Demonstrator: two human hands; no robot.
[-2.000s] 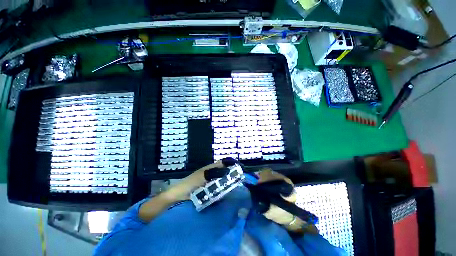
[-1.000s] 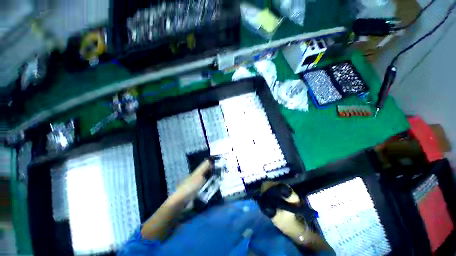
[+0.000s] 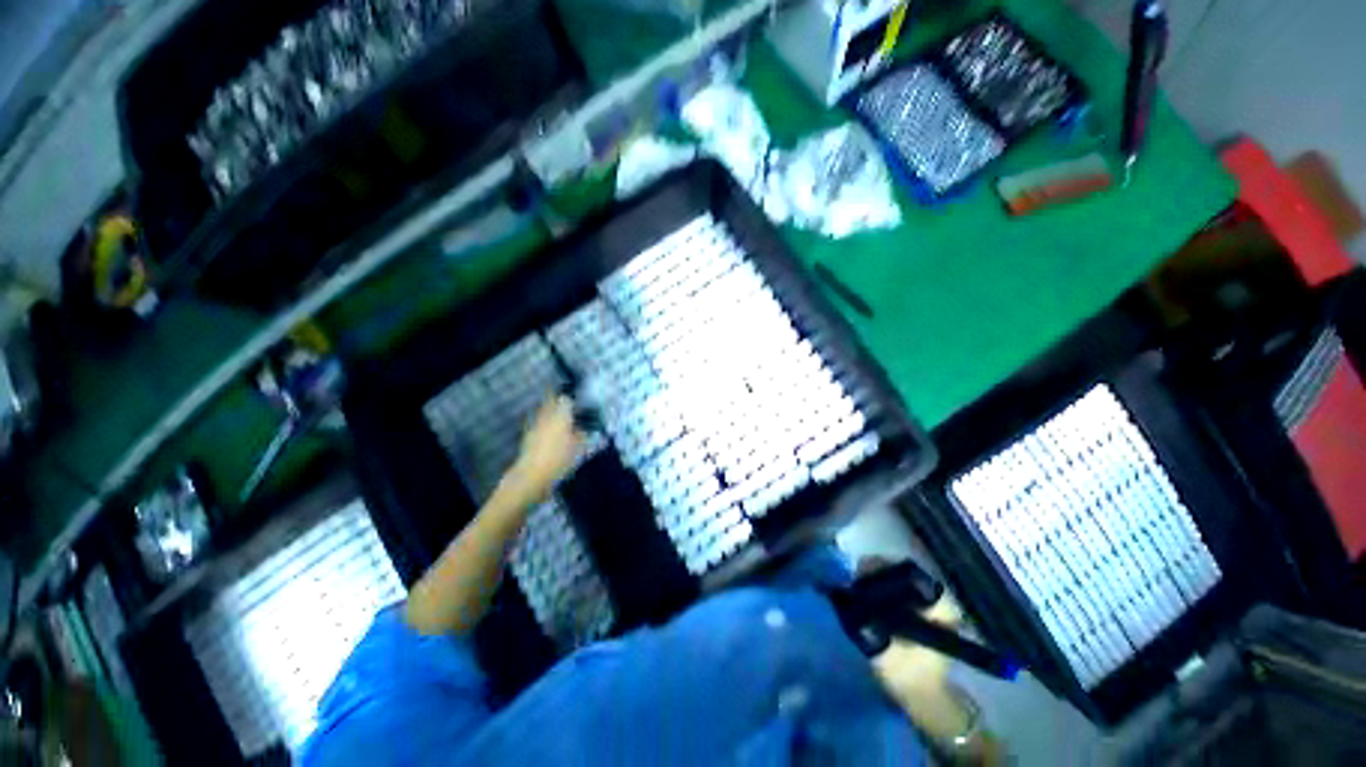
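Observation:
The centre tray (image 3: 917, 447) is black and holds close rows of silvery parts (image 3: 734, 375) with a dark gap in them. My left hand (image 3: 551, 447) is inside this tray, at the parts by the upper end of the gap. Its fingertips are blurred, and I cannot tell whether it holds a part. My right hand (image 3: 914, 652) is at the lower right, between the centre tray and the lower-right tray. It is closed around a slim black tool (image 3: 959, 644) with a blue end. Black coverings are on its fingers.
Left parts tray (image 3: 307, 599) is at lower left; lower-right parts tray (image 3: 1086, 532) is beside my body. A bulk bin (image 3: 322, 90) of jumbled metal is on the shelf. Plastic bags (image 3: 832, 183), small-parts trays (image 3: 932, 132), an orange-red strip (image 3: 1055, 185) and a hanging screwdriver (image 3: 1146, 75) are at the back right.
The view has turned and shifted towards the bulk bin. My left hand has moved from before my body into the centre tray; the workpiece it held no longer shows. My right hand still holds the tool.

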